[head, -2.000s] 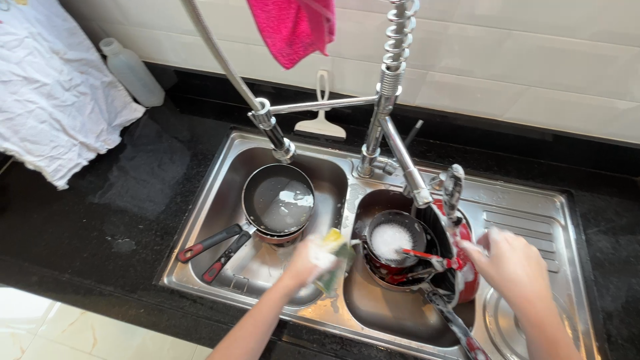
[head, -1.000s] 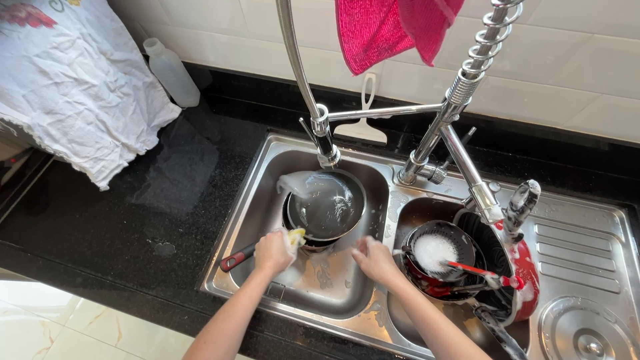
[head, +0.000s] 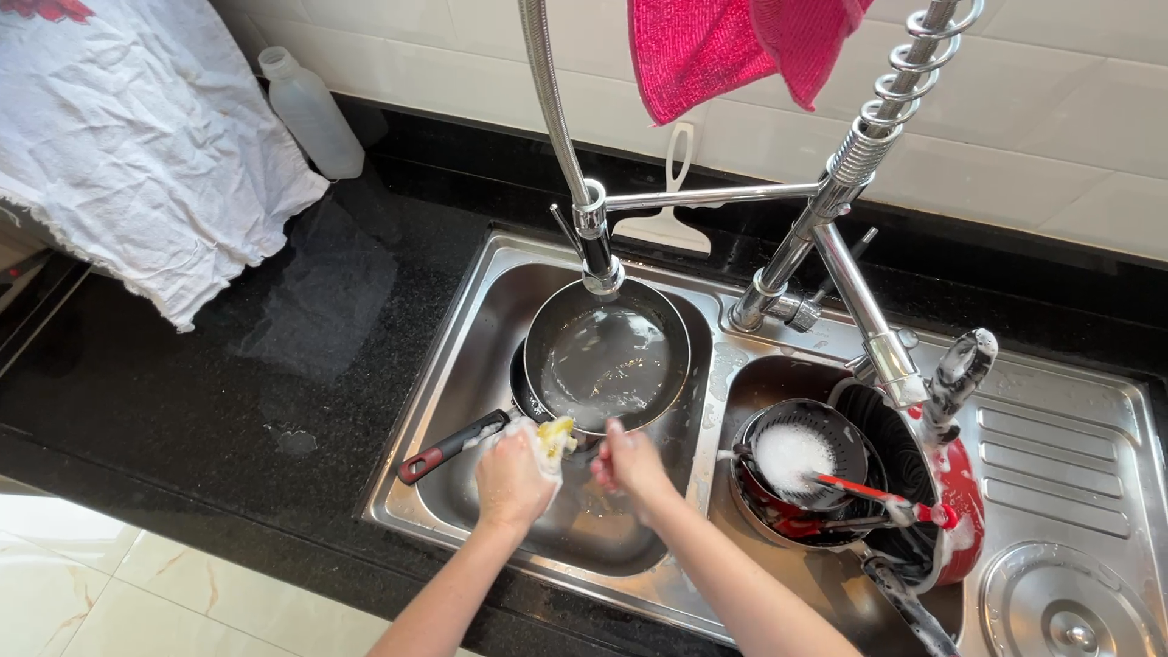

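Observation:
My left hand (head: 516, 474) is closed around a soapy yellow sponge (head: 556, 436) above the left sink basin. Beside it, my right hand (head: 630, 464) is blurred at the near rim of a dark frying pan (head: 607, 356); whether it grips that pan cannot be told, and the pan's handle is not visible. Water lies in the pan, under the spray head of the faucet (head: 602, 274). Another pan sits beneath it, its black and red handle (head: 453, 447) pointing left. In the right basin are a foam-filled dark strainer (head: 798, 452), a red-handled utensil (head: 862, 488) and a soapy red pan (head: 960, 511).
A chrome spring faucet (head: 803, 237) rises behind the basins. A white squeegee (head: 663, 228) leans at the wall below a pink cloth (head: 707, 55). Left are a plastic bottle (head: 315, 114) and a white cloth (head: 137, 137). A round metal lid (head: 1068, 607) lies on the drainboard.
My right hand was over the right basin two seconds ago and is now at the left basin. The upper pan's handle, seen at left two seconds ago, no longer shows there. The view has shifted.

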